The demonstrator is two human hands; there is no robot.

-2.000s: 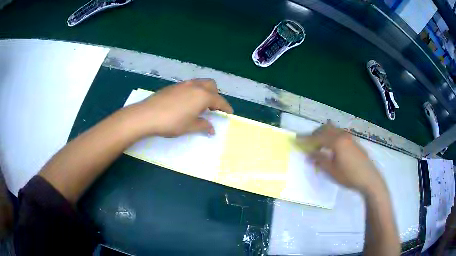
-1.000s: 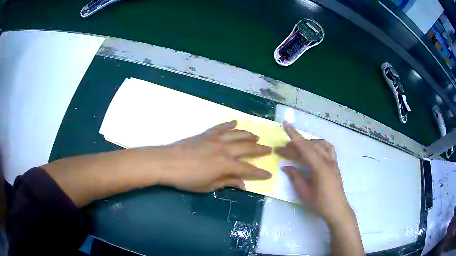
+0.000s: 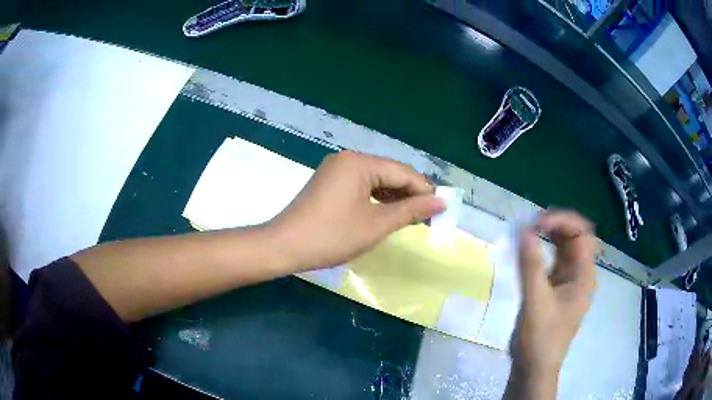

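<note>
My left hand [image 3: 359, 207] pinches a small white adhesive pad [image 3: 447, 215] between thumb and fingertips, above the sticker sheets. My right hand [image 3: 553, 273] is raised to the right, its fingers blurred. A pale, blurred patch shows at its fingertips; I cannot tell if it is a pad. The white sticker sheets [image 3: 248, 183] lie slanted in front of me, with a bare yellow area [image 3: 421, 269] in their middle right part. My left hand and forearm hide part of the sheets.
Open handheld units lie spaced on the green conveyor [image 3: 375, 74], one [image 3: 510, 123] beyond my hands, another [image 3: 242, 14] at the upper left, one [image 3: 624, 195] at the right. A worn metal rail [image 3: 265, 109] borders the belt. A white sheet [image 3: 86, 133] lies at left.
Both hands have lifted off the sticker sheets. My left hand now holds a white pad, and my right hand has moved right. The yellow area looks larger. The units appear shifted rightward in view.
</note>
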